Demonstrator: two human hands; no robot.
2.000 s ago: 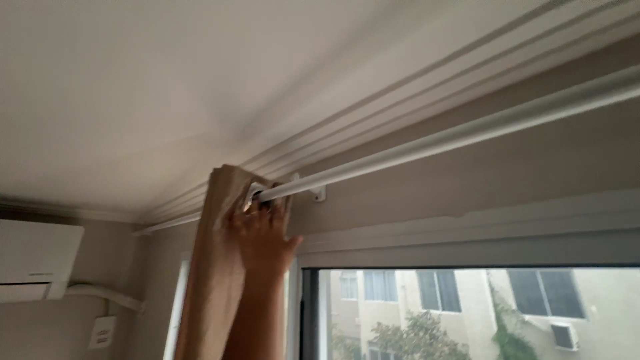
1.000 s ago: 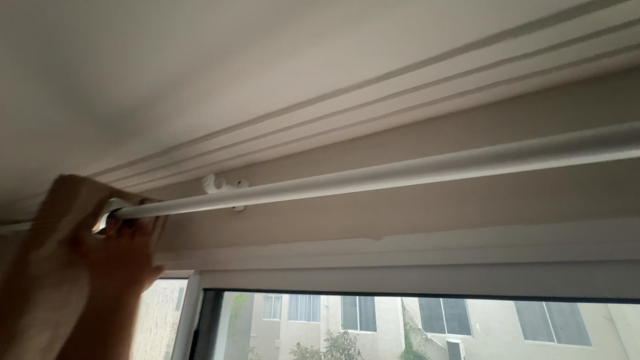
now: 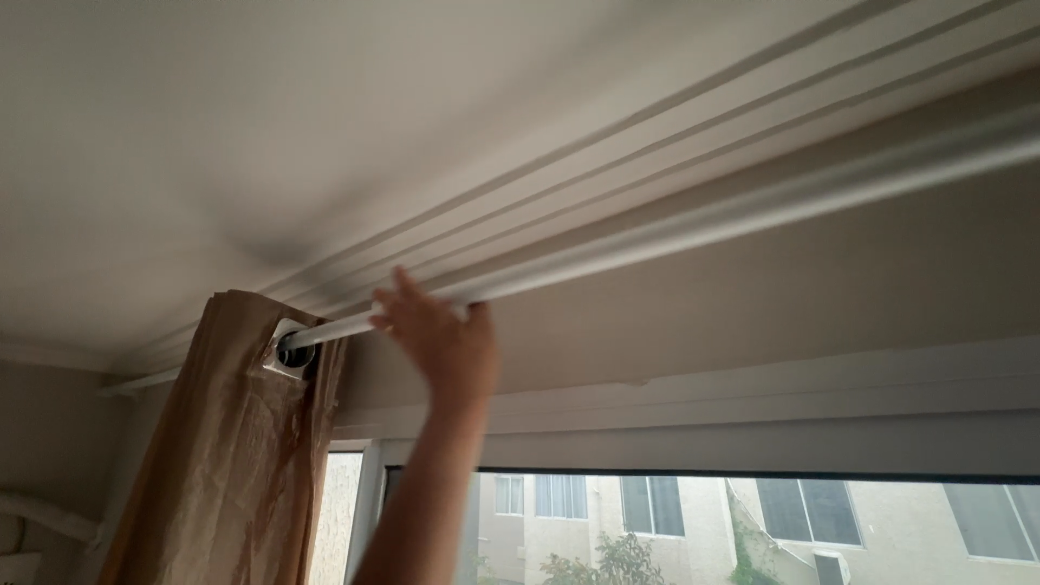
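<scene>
My left hand [image 3: 439, 337] is raised at the white curtain rod [image 3: 617, 250], right of the curtain. Its fingers are spread, some reaching above the rod, with the thumb near its underside; blur hides how firmly they touch it. A brown curtain [image 3: 219, 439] hangs bunched on the rod at the left. The rod passes through a shiny square-edged grommet [image 3: 272, 366] near the curtain's top. My right hand is out of view.
Above the rod runs grooved ceiling moulding [image 3: 569, 166]. Below it is a white window frame [image 3: 691, 443], with a building outside. A pale pipe [image 3: 49, 513] runs along the wall at lower left.
My left hand has come off the grommeted top of the curtain and moved right to the rod. The rod bracket seen one second ago no longer shows. The view has shifted.
</scene>
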